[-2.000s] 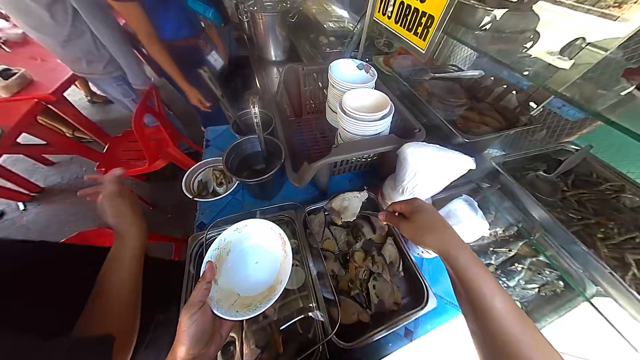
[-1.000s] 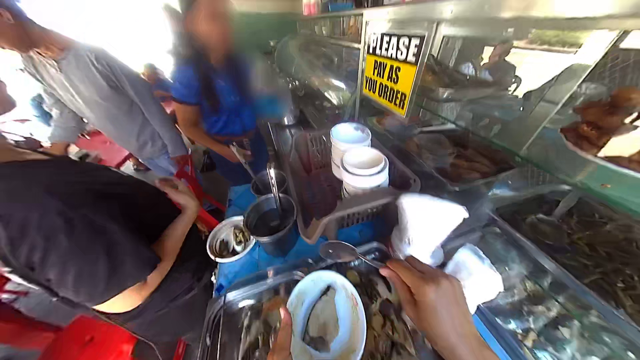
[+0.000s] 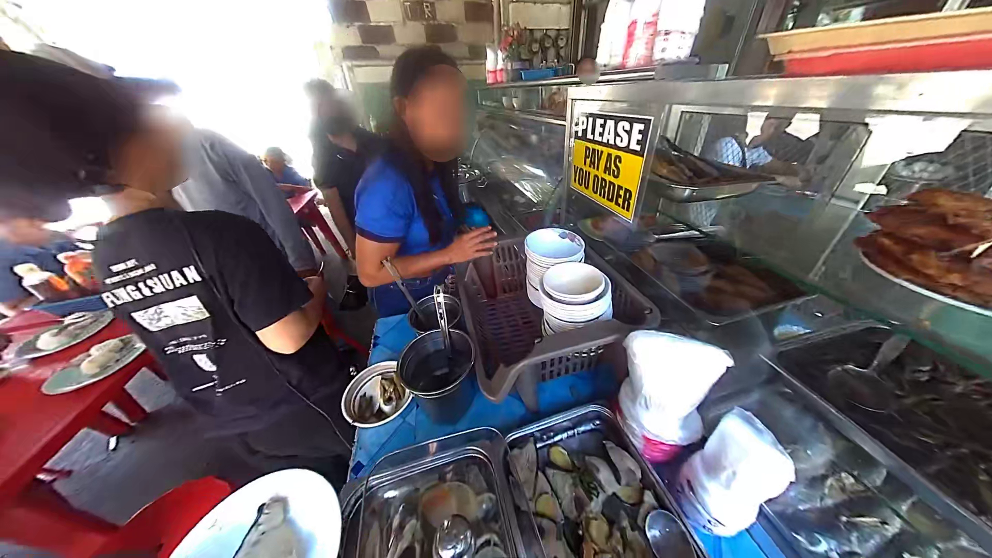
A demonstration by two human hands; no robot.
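Neither of my hands shows in this frame. A white bowl [image 3: 310, 515] with a piece of pale grey food [image 3: 271, 531] in it is at the bottom left, cut off by the frame edge; what holds it is hidden. To its right lies a steel tray under a clear lid [image 3: 434, 457], with food visible through it. Beside that is an open metal tray [image 3: 589, 418] of sliced food in dark liquid, and a metal serving spoon [image 3: 666, 535] rests at its lower right corner.
Dark pots [image 3: 436, 372] with utensils and a small bowl of scraps [image 3: 377, 394] stand behind the trays. A plastic basket [image 3: 504, 349] holds stacked bowls [image 3: 575, 298]. Plastic-wrapped bundles [image 3: 670, 380] sit at right by the glass display case [image 3: 845, 310]. People stand left and behind, near red tables [image 3: 46, 418].
Both hands have gone out of view. The bowl is now at the lower left, and the spoon, earlier in my right hand, lies in the open tray. The view has tilted up.
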